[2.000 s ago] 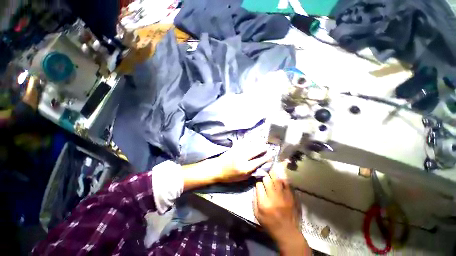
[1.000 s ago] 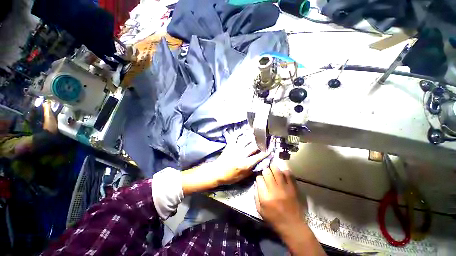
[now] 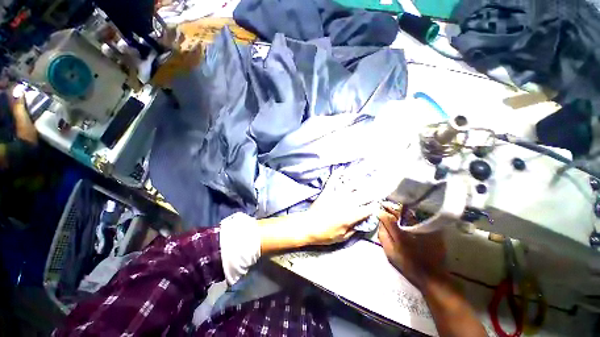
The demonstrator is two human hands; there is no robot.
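Observation:
Grey-blue cloth [image 3: 276, 131] lies in folds over the table, glaring pale near the machine. The white sewing machine head [image 3: 539, 184] is at the right; its left end covers the needle area. My left hand [image 3: 332, 224] is on the cloth edge just left of that end, fingertips pinching a small piece of it. My right hand [image 3: 411, 247] is at the front of the machine's end, its fingertips close to my left ones and partly hidden by the machine end. Whether it holds cloth cannot be told.
Scissors [image 3: 506, 306] with red and yellow handles lie at the lower right. Dark cloth heaps [image 3: 316, 23] and a dark green thread cone [image 3: 419, 28] are at the back. A neighbouring machine [image 3: 79, 79] with another person's hand [image 3: 23, 118] is at the left, above a mesh basket [image 3: 62, 243].
My right hand has moved up and right to the machine's end. My left hand has shifted slightly right, lifting the cloth edge. The view has shifted, so the machine appears further right.

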